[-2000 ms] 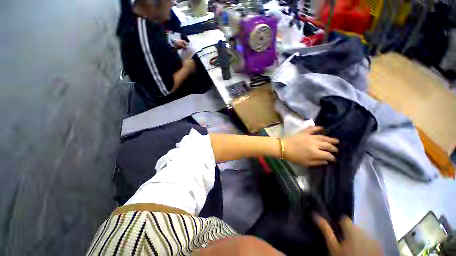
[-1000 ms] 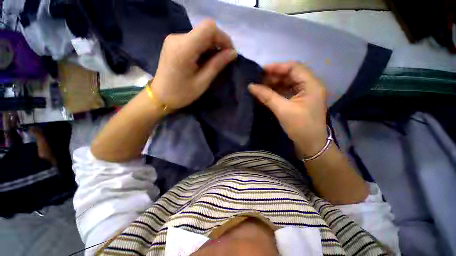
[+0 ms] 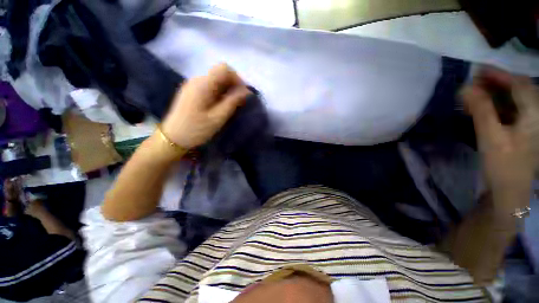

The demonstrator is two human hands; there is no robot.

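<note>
A light panel (image 3: 331, 83) lies spread across the table in front of me, with a dark band at its right end. The dark panel (image 3: 307, 168) hangs below it towards my lap. My left hand (image 3: 207, 106) pinches a dark fold of this dark cloth, left of centre. My right hand (image 3: 502, 112) is blurred at the far right, beside the dark end of the light panel. Its fingers are curled, and I cannot tell whether they grip the cloth.
More dark and light cloth (image 3: 88, 59) is bunched at upper left. Brown cardboard (image 3: 88, 142) and a purple machine (image 3: 20, 112) are at left. Another person (image 3: 35, 254) is at lower left. A beige machine bed (image 3: 366, 13) shows at the top.
My right hand has moved from the centre to the far right, away from my left hand. My left hand has moved slightly left and down. The light panel is spread wider.
</note>
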